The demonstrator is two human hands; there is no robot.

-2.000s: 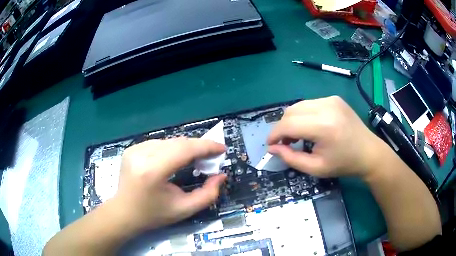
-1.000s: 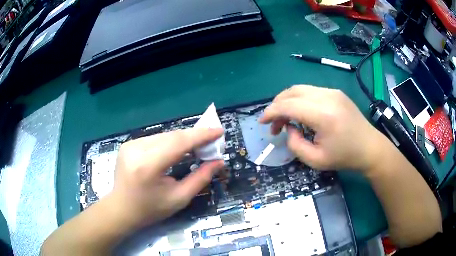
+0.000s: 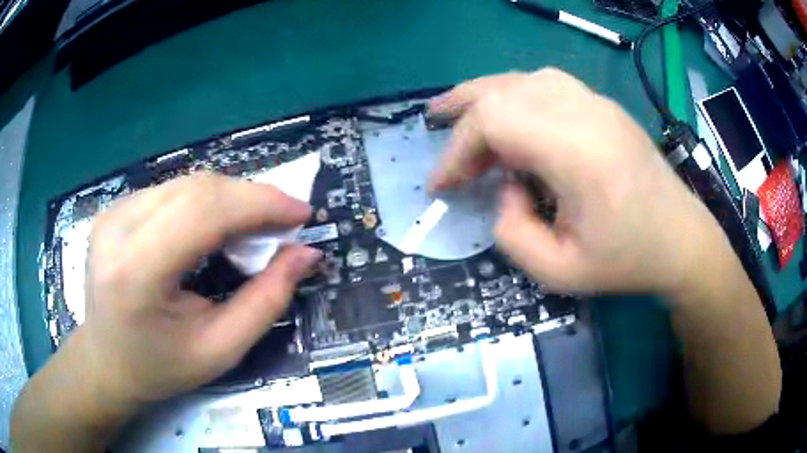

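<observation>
The opened laptop base lies on the green mat, its dark motherboard (image 3: 354,305) crowded with chips. My left hand (image 3: 190,274) holds a crumpled white paper scrap (image 3: 296,177) between thumb and fingers over the left part of the board. My right hand (image 3: 575,177) is above the round silver area (image 3: 398,164), blurred, thumb and fingers apart, with nothing visible in it. A small white strip (image 3: 426,226) lies tilted on that silver area, just left of my right hand.
White ribbon cables (image 3: 451,407) cross the silver metal at the front. A pen (image 3: 588,26) lies at the back right. A black corded screwdriver (image 3: 708,181), a small dark-faced part (image 3: 733,128) and a red bubble bag (image 3: 780,212) are at the right. Silvery bubble wrap (image 3: 11,265) is at the left edge.
The view has moved closer over the laptop. My right hand has come away from the white strip, which it touched two seconds ago. My left hand still holds the paper.
</observation>
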